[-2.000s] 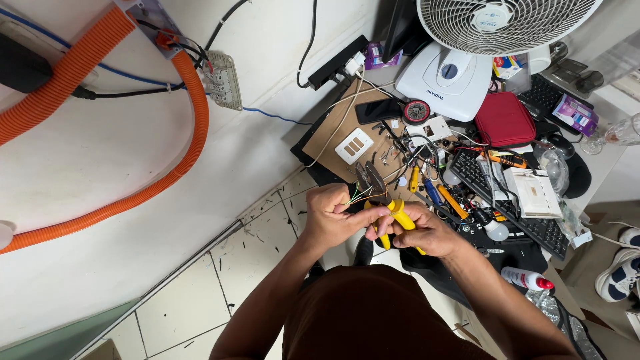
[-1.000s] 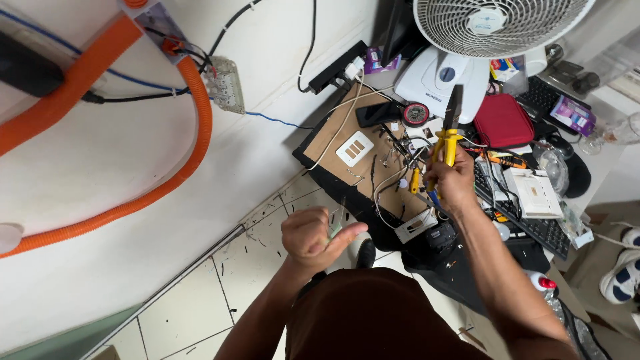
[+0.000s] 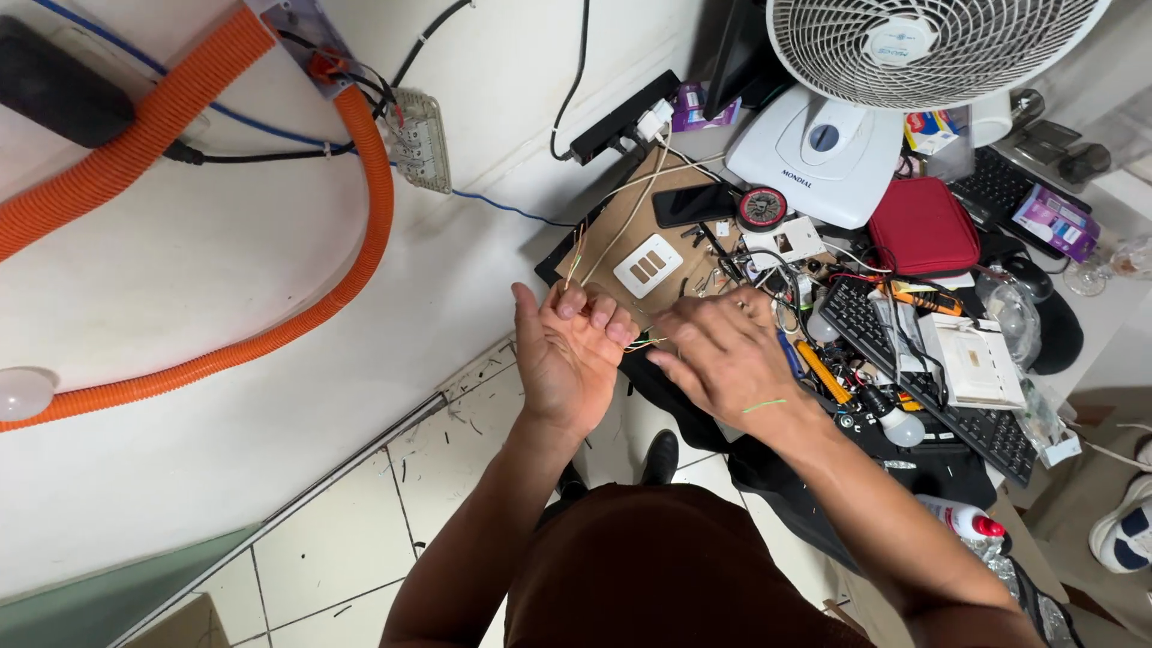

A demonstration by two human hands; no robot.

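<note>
My left hand (image 3: 576, 355) is palm up near the board's lower edge, with thin wires (image 3: 578, 252) rising behind its fingertips. More thin green and yellow wire ends (image 3: 643, 343) show between its fingers and my right hand; whether the fingers grip them cannot be told. My right hand (image 3: 729, 360) is palm down over the front of the cluttered desk, its fingers partly spread, and a green wire scrap (image 3: 765, 406) lies on its wrist. A white three-slot wall plate (image 3: 647, 265) lies on the brown board (image 3: 621, 216) beyond both hands. What is under my right hand is hidden.
A black phone (image 3: 693, 205), a round red-black tin (image 3: 762, 208), a white fan (image 3: 810, 162) and a red case (image 3: 922, 225) stand farther back. Keyboards, a yellow-handled tool (image 3: 823, 371) and a light bulb (image 3: 902, 427) crowd the right. Orange corrugated conduit (image 3: 373, 198) runs along the wall.
The yellow-handled pliers, held in my right hand in both earlier frames, are no longer in it. My right hand has come back toward my left hand since one second ago.
</note>
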